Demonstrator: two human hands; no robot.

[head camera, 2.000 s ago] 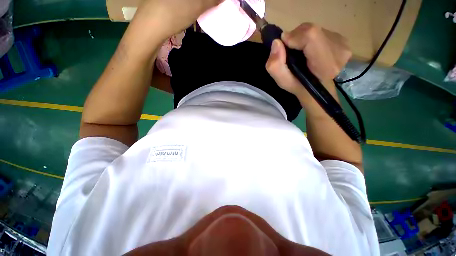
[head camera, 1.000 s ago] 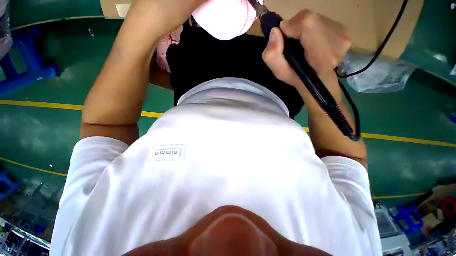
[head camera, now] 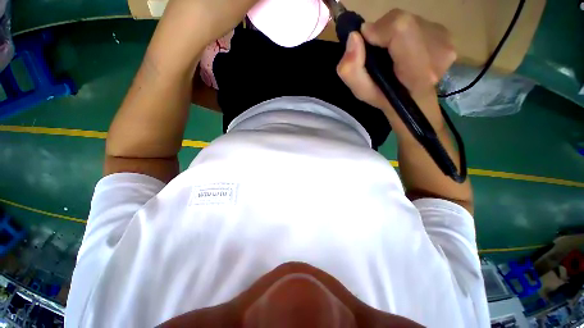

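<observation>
A pale pink, nearly white round disc (head camera: 289, 20) is at the top edge, above my dark-clothed lap, with its upper part cut off. My left hand (head camera: 230, 8) is at the disc's left side and holds it; its fingers are mostly out of the picture. My right hand (head camera: 400, 54) is shut around the black handle of the soldering iron (head camera: 392, 86). The iron's metal tip points up and left to the disc's right edge; the very tip is cut off. Small fittings on the disc cannot be seen.
The cardboard sheet (head camera: 486, 32) lies ahead on the green bench. The iron's black cord (head camera: 496, 54) loops at the right. A crumpled clear bag (head camera: 486, 93) hangs at the bench edge. Pink pieces (head camera: 210, 61) show beside my lap. A blue stool (head camera: 38, 73) stands left.
The disc and my left hand have moved up towards the top edge, so less of them shows. My right hand and the iron have shifted slightly up with them; the grip is unchanged.
</observation>
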